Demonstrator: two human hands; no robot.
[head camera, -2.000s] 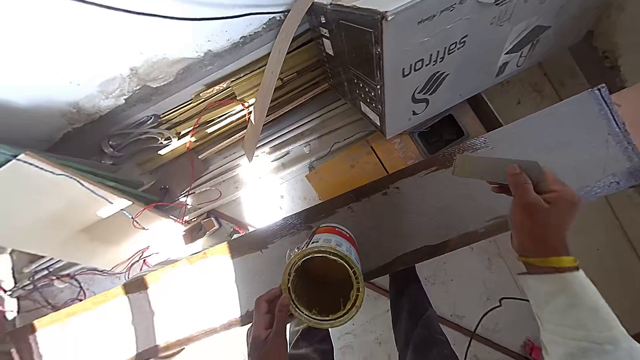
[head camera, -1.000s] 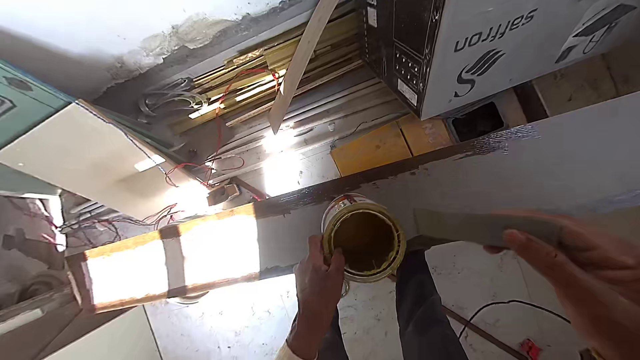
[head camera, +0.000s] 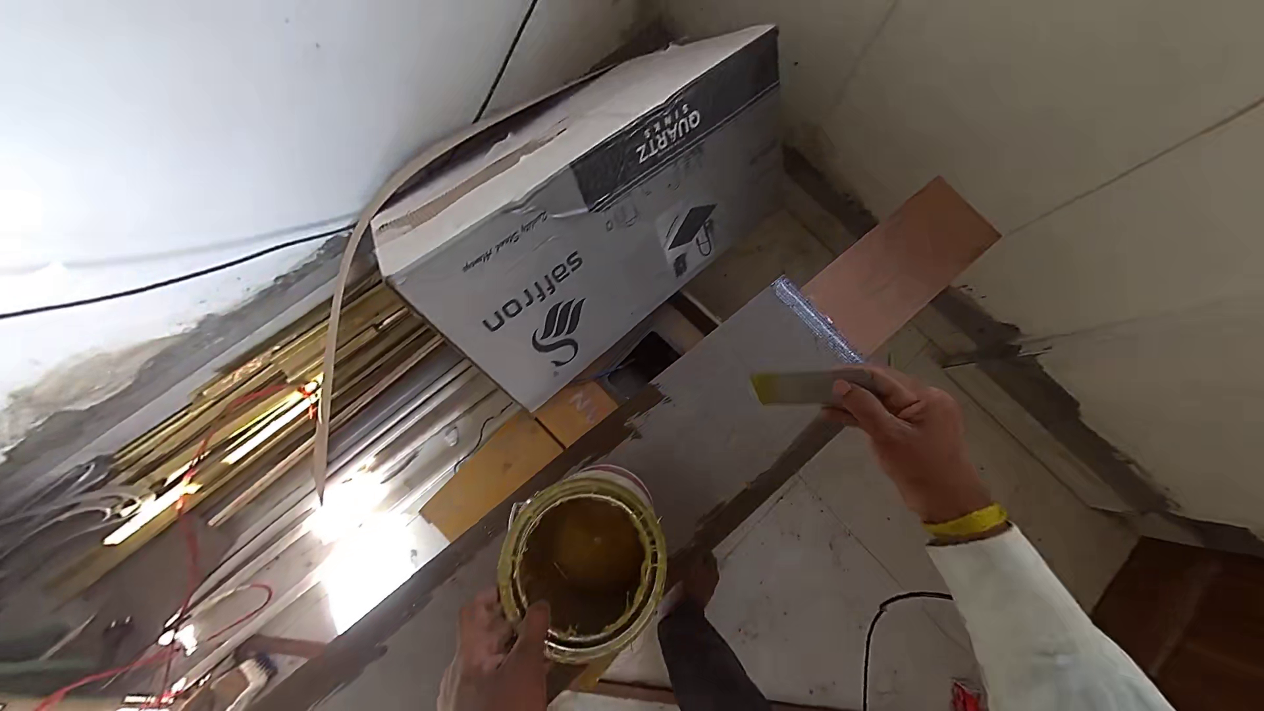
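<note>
My left hand (head camera: 502, 647) grips the rim of an open round can (head camera: 583, 563) with yellowish-brown adhesive or paint inside and on its rim. The can is above a long grey board (head camera: 731, 405), whose edges carry dark brown smears. In my right hand (head camera: 913, 434), over the board's right part, is a flat rectangular spreader (head camera: 805, 386) with yellow at its far end. Past a shiny patterned strip (head camera: 818, 320) on the board lies a pinkish-brown panel (head camera: 904, 265).
A large sink carton (head camera: 583, 217) stands beyond the board, near the wall. Metal and wooden strips (head camera: 286, 425) with red wires lie at left. A curved pale strip (head camera: 336, 326) leans there. A black cable (head camera: 874, 632) lies on the floor below the board.
The view has turned toward the board's right end. My right hand with the spreader, close beside the can one second ago, is now away from it over the board's right part. My left hand still holds the can.
</note>
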